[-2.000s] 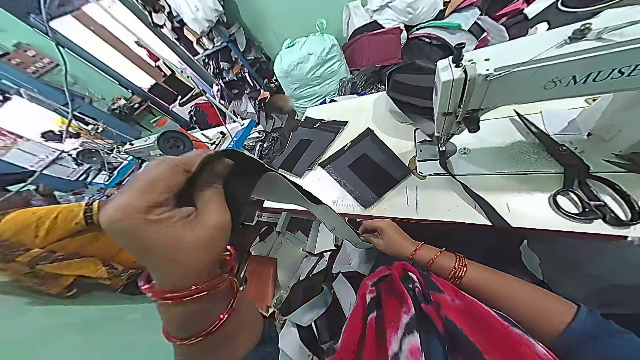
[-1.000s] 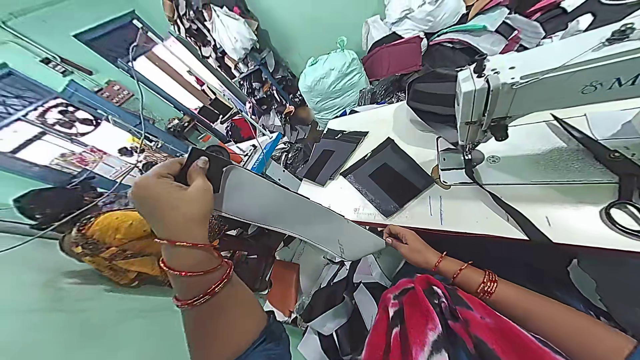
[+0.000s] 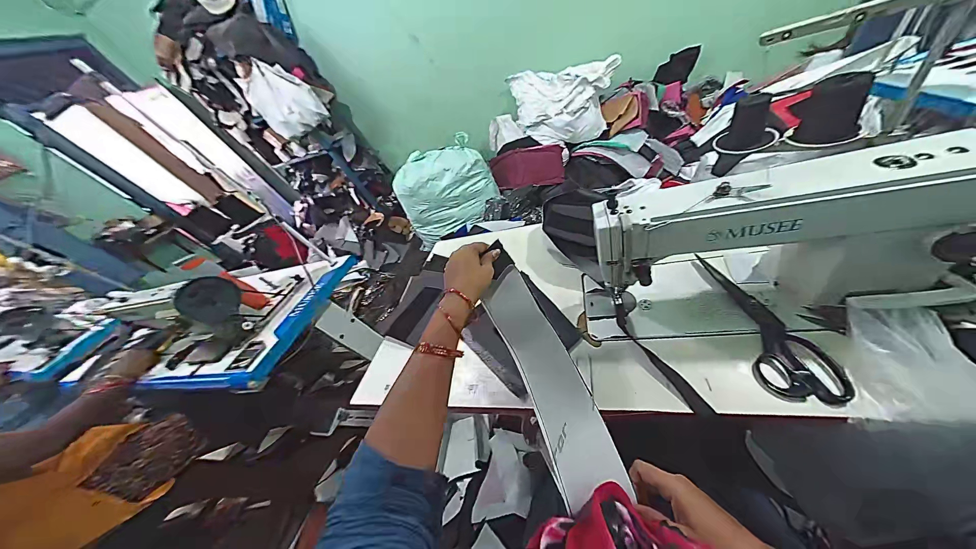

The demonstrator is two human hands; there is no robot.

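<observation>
My left hand [image 3: 471, 273] pinches the black upper end of a long grey strip [image 3: 545, 366], above dark fabric pieces [image 3: 488, 343] on the white sewing table. The strip slopes down over the table's front edge and bears writing. My right hand [image 3: 675, 496] is beside its lower end, partly behind a pink patterned cloth [image 3: 614, 522]; whether its fingers grip the strip cannot be told. Right of the strip stands a Musee sewing machine [image 3: 762, 217], with a black tape [image 3: 671, 374] running from its needle area. Black-handled scissors [image 3: 785, 347] lie on the table.
Cloth scraps [image 3: 499, 476] hang or lie below the table edge [image 3: 732, 414]. Behind the table are a pale green bag [image 3: 446, 191] and heaped fabrics [image 3: 564, 107]. At left, a co-worker's hand [image 3: 122, 366] is by another machine table with a blue edge [image 3: 297, 320].
My left hand has carried the strip's black end from the left to above the dark pieces on the table. The strip now slopes steeply down towards me. The view has shifted.
</observation>
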